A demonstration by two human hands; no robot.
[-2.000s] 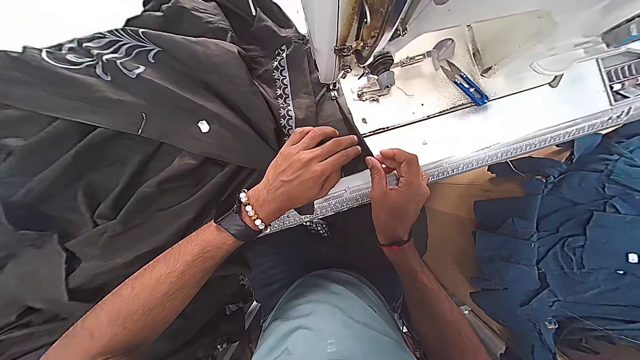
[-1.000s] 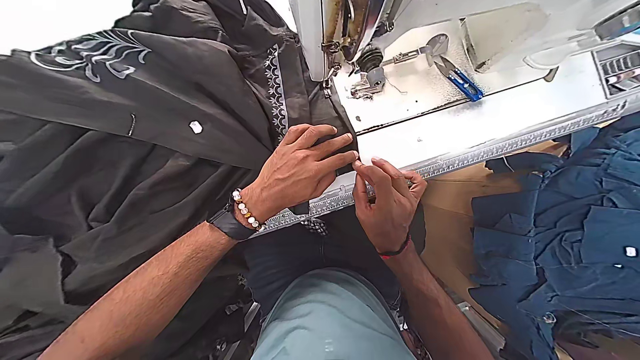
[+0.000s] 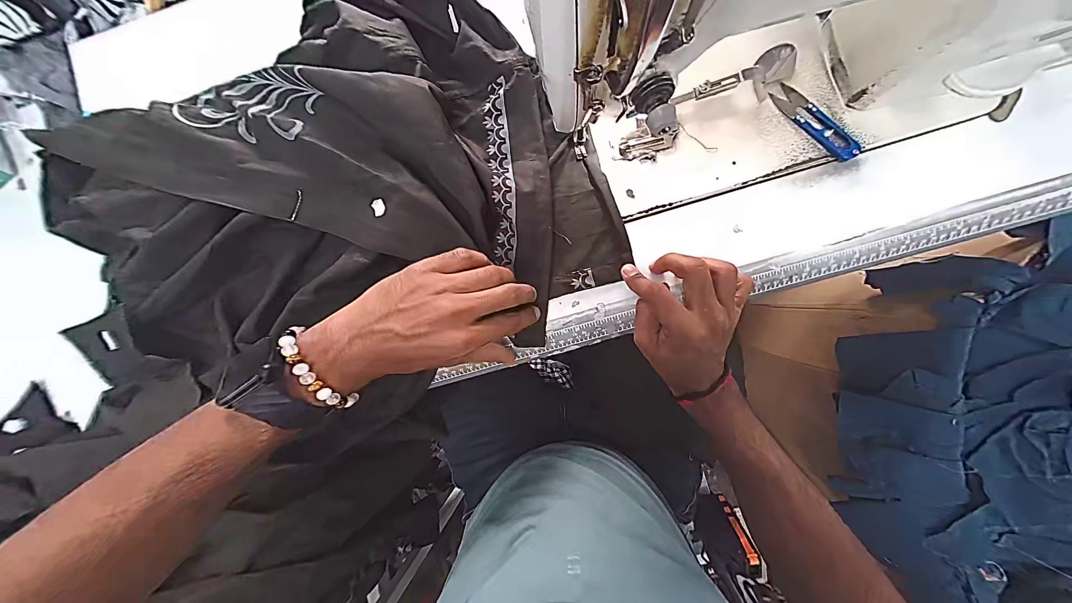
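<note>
Dark embroidered fabric [image 3: 394, 159] spreads over the left of the sewing machine table, one layer lying beneath the needle area of the sewing machine [image 3: 553, 63]. My left hand [image 3: 423, 314] rests palm down on this fabric beside its patterned border, fingers pointing right; whether it pinches any cloth cannot be told. At the fabric's right corner, over the table's front edge, is my right hand [image 3: 687, 314]. Its thumb and index finger are bent, with a small gap between them and no cloth visible there. The presser foot [image 3: 582, 144] is close to the fabric's right edge.
Blue thread snips [image 3: 825, 130] lie on the machine bed, right of the needle. A measuring tape strip [image 3: 904, 239] runs along the table's front edge. Dark blue cloth [image 3: 946, 394] is heaped at the right on brown cardboard [image 3: 787, 360].
My left hand has moved left, away from my right hand, which had its fingertips at the cloth's edge beside it. A lower fabric layer now shows between the hands.
</note>
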